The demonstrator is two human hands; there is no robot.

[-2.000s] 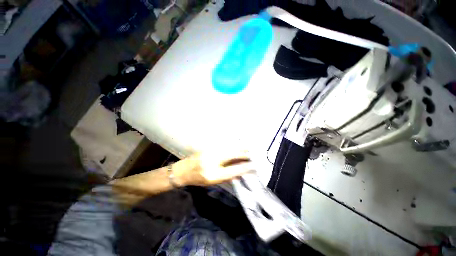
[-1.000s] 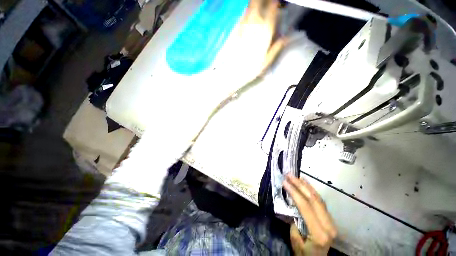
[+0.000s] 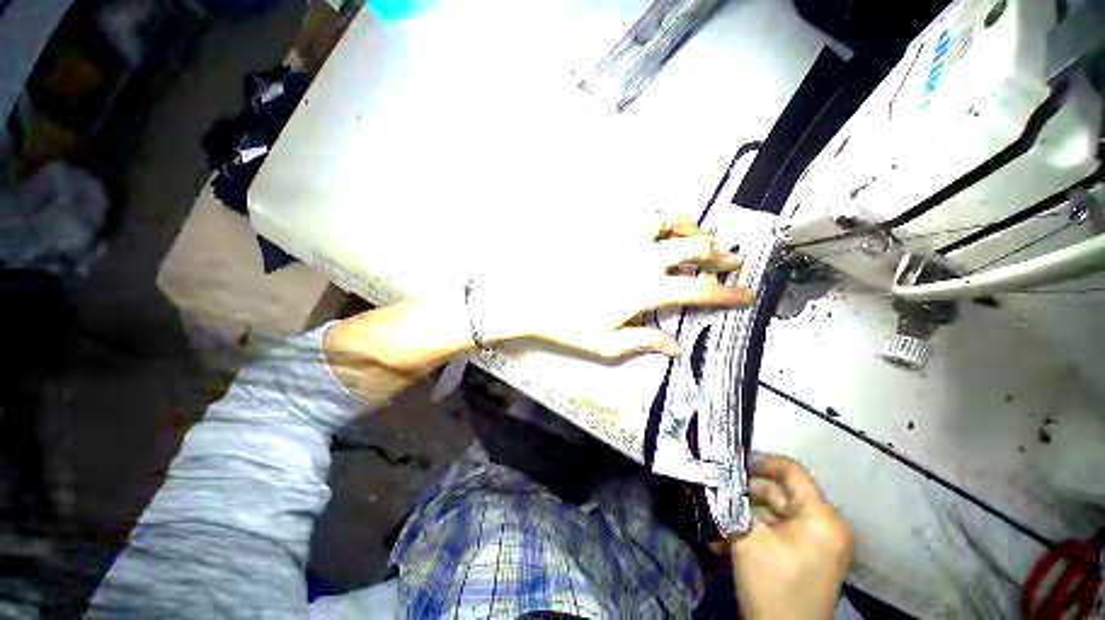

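Note:
A curved striped piece [image 3: 730,394], grey-white with dark lengthwise lines and dark slots, lies over a black fabric piece [image 3: 794,139] at the needle area of the white sewing machine [image 3: 957,133]. My left hand [image 3: 606,285] lies flat with spread fingers, its fingertips on the striped piece just below the needle area. My right hand [image 3: 794,533] pinches the near end of the striped piece at the table's front edge. The presser foot is hard to make out beside the machine head.
Another striped piece [image 3: 648,55] lies on the white table [image 3: 400,158] at the back. Red-handled scissors [image 3: 1064,584] are at the right edge. A ribbed silver knob [image 3: 906,351] sits beside the needle area. A blue lamp shade [image 3: 398,7] is cut off at the top.
My left hand has come back from the far side of the table onto the striped piece. My right hand has closed on its near end. A striped piece now shows at the back.

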